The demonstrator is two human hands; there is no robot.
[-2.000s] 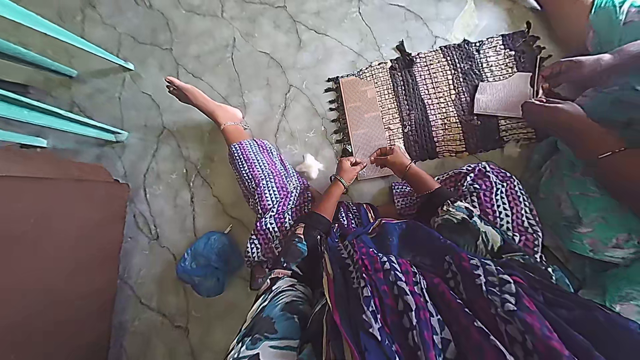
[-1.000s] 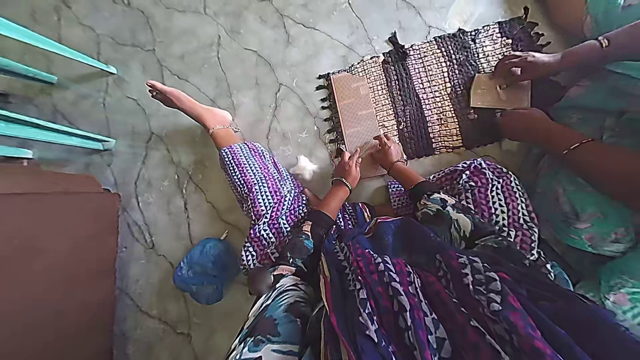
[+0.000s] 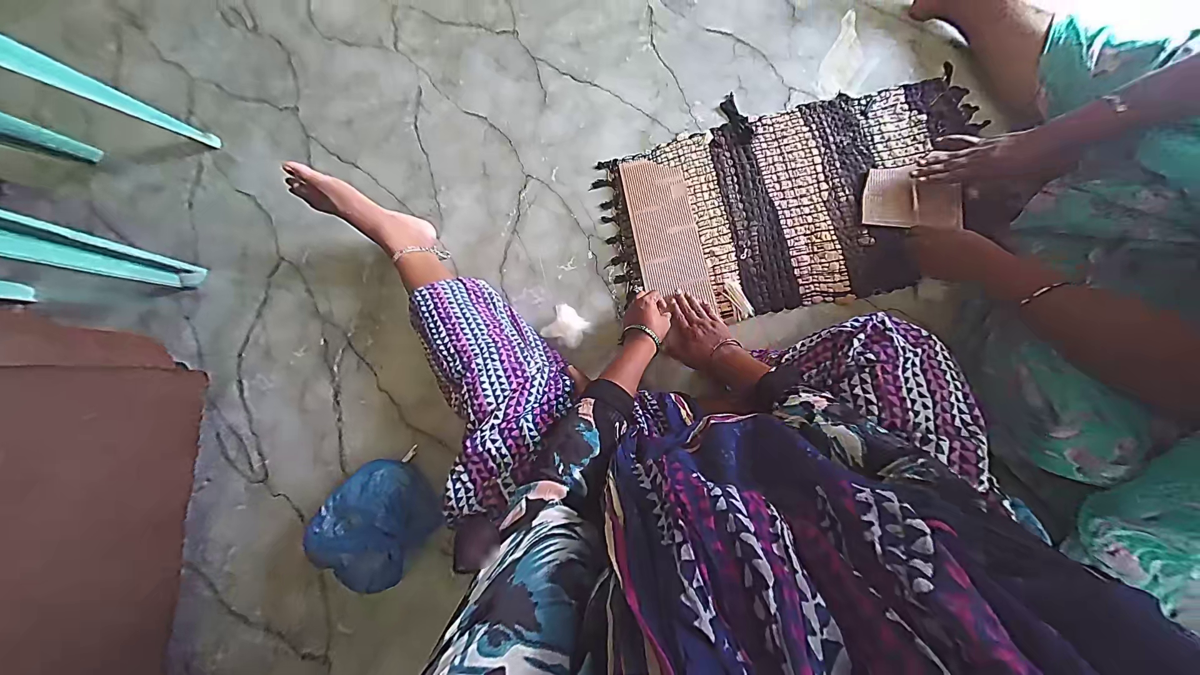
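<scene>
A long ribbed cardboard strip [image 3: 667,230] lies along the left end of a fringed woven rag mat [image 3: 759,178]. My left hand [image 3: 647,317] rests at the strip's near end, its fingers bent. Beside it my right hand [image 3: 695,330] lies palm down on the same end, fingers spread. The two hands nearly touch, and whether the left one pinches the edge cannot be told. Just right of my right hand a small bundle of pale sticks or threads [image 3: 739,300] shows at the mat's edge.
At right, a co-worker's hands [image 3: 975,164] hold a smaller ribbed cardboard piece [image 3: 891,198] over the mat. White fluff [image 3: 565,326] and a blue plastic bag [image 3: 372,525] lie on the floor to the left. Farther left are turquoise furniture legs [image 3: 103,89] and a brown cardboard panel [image 3: 89,497].
My right hand has gone from raised fingers to lying flat on the strip's near end. The co-worker's piece shows its ribbed face again, after a plainer face one second ago.
</scene>
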